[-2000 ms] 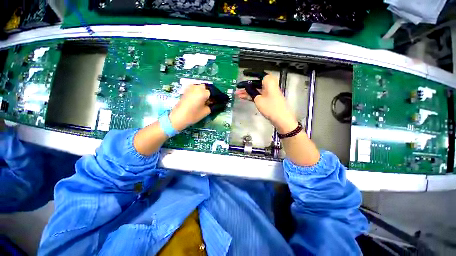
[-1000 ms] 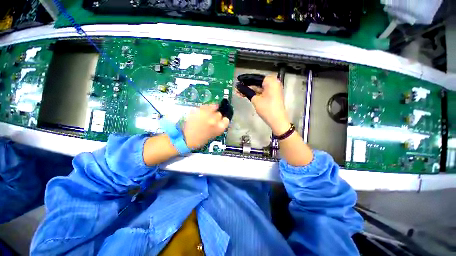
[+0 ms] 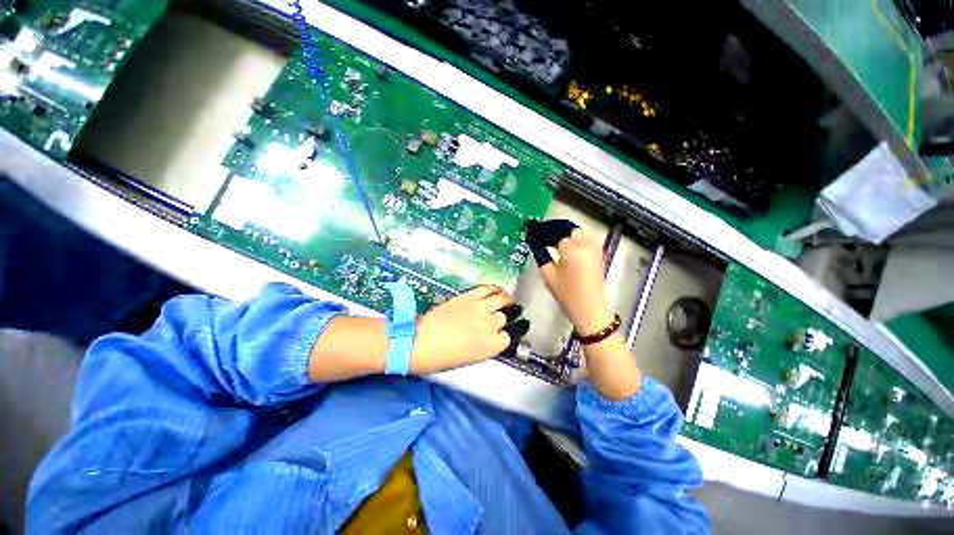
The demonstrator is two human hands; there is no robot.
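Observation:
A large green circuit board [image 3: 345, 178] lies between the rails in front of me, with white patches and small parts on it. My left hand [image 3: 466, 329] is over its near right corner, palm down, with black finger cots; whether it holds anything cannot be told. My right hand [image 3: 570, 266] is at the board's right edge, over the gap, its cotted fingertips bent together near the board. No part can be made out in its fingertips. A light blue wrist strap [image 3: 401, 327] is on my left wrist, with a thin blue cord running up from it.
Pale rails [image 3: 476, 92] run along both board edges. The bare metal line bed [image 3: 649, 303] shows rods and a round opening. More boards [image 3: 743, 361] lie right and far left. Behind are dark bins with grey components [image 3: 507, 40] and yellow components [image 3: 617, 101]. White sheets [image 3: 877, 193] are at right.
The view has tilted and turned. My left hand has moved toward me, to the board's near corner. My right hand's fingers have come closer to the board's right edge.

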